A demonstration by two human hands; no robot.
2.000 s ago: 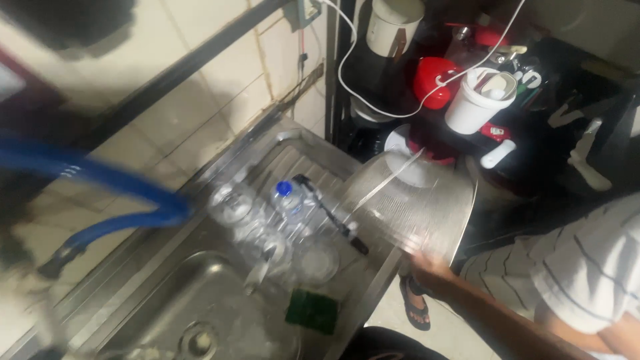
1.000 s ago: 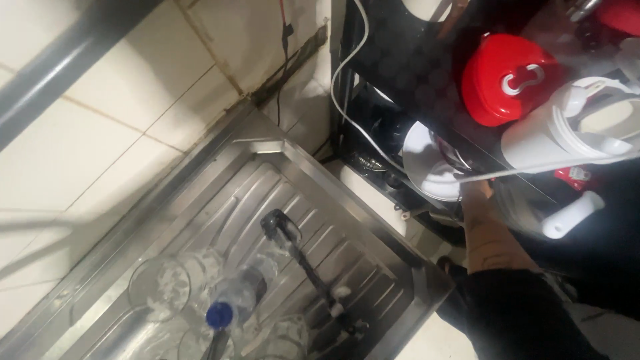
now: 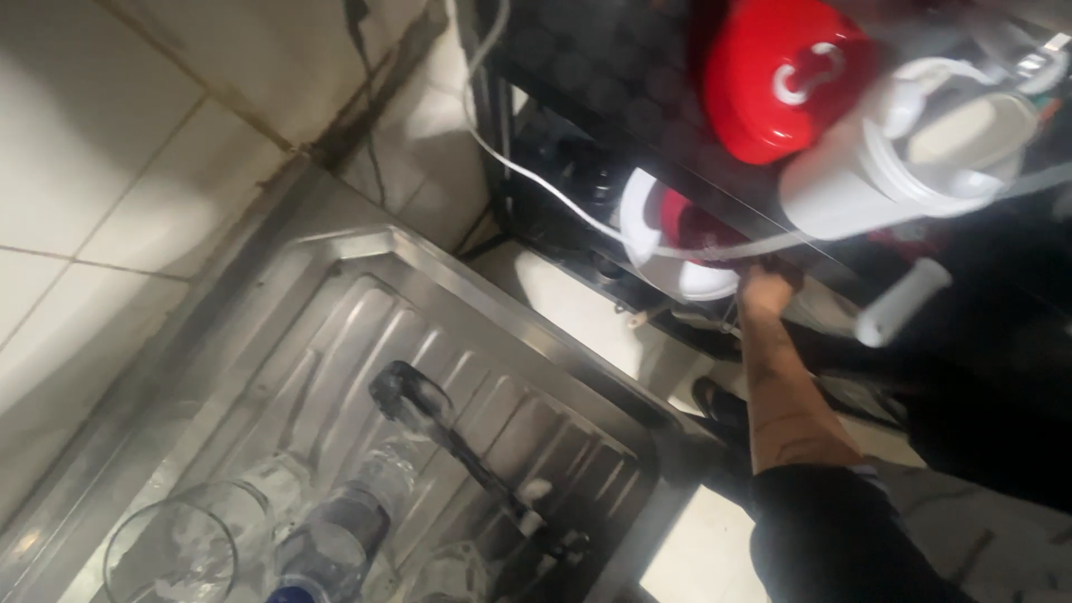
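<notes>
My right hand [image 3: 766,289], at the end of a bare forearm and dark sleeve, reaches under the edge of a black shelf. Its fingers are blurred and partly shaded, beside stacked white bowls or plates [image 3: 708,280] with a dark red dish [image 3: 691,222]. Whether it grips anything cannot be told. My left hand is out of view. On the steel drainboard [image 3: 360,301] lie a black-handled utensil [image 3: 477,465], a clear plastic bottle [image 3: 335,532] with a blue cap, and clear glasses [image 3: 172,553].
Above the hand, the black shelf bears a red lidded container [image 3: 779,79] and a white tub [image 3: 879,172] of utensils. A white cable [image 3: 544,184] hangs across the shelf front. The sink's raised rim [image 3: 519,322] borders the gap. A foot [image 3: 716,398] shows below.
Two seconds ago a hand held a large metal bowl beside the drainboard; that bowl is not plainly visible now. The forearm still reaches under the shelf, as one second ago. The view has moved closer.
</notes>
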